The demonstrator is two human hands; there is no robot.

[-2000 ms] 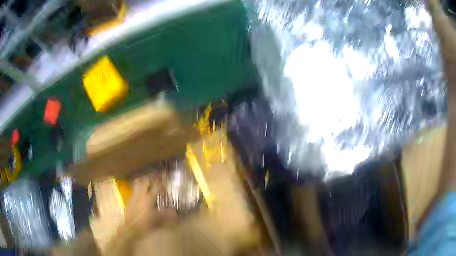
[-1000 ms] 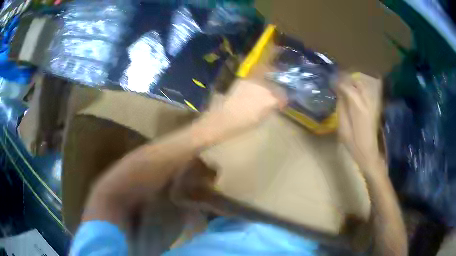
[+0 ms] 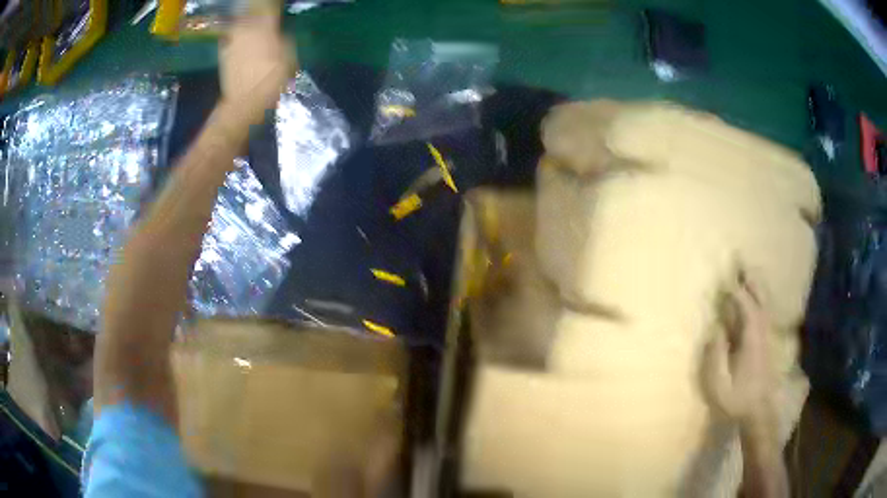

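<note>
My left hand (image 3: 255,60) is blurred at the top edge, its arm stretched up from the lower left. It touches or is close beside a yellow box (image 3: 167,17) cut off by the top edge; its grip is unclear. My right hand (image 3: 744,355) is blurred and lies against a large tan cardboard sheet (image 3: 681,233) with notched edges. Its finger closure is unclear. The sheet is over an open brown carton (image 3: 506,292) on the right.
Silvery clear bags (image 3: 311,146) and yellow scraps (image 3: 389,277) lie on a black surface. A ribbed silvery slab (image 3: 73,185) is at the left, a brown carton (image 3: 292,399) at the lower left. Behind are a green belt (image 3: 574,49), a black item (image 3: 673,44) and more yellow boxes (image 3: 73,44).
The yellow box with the clear-bagged item is gone from the cardboard. My left hand has moved up and left to the belt side. The notched sheet now shows under my right hand.
</note>
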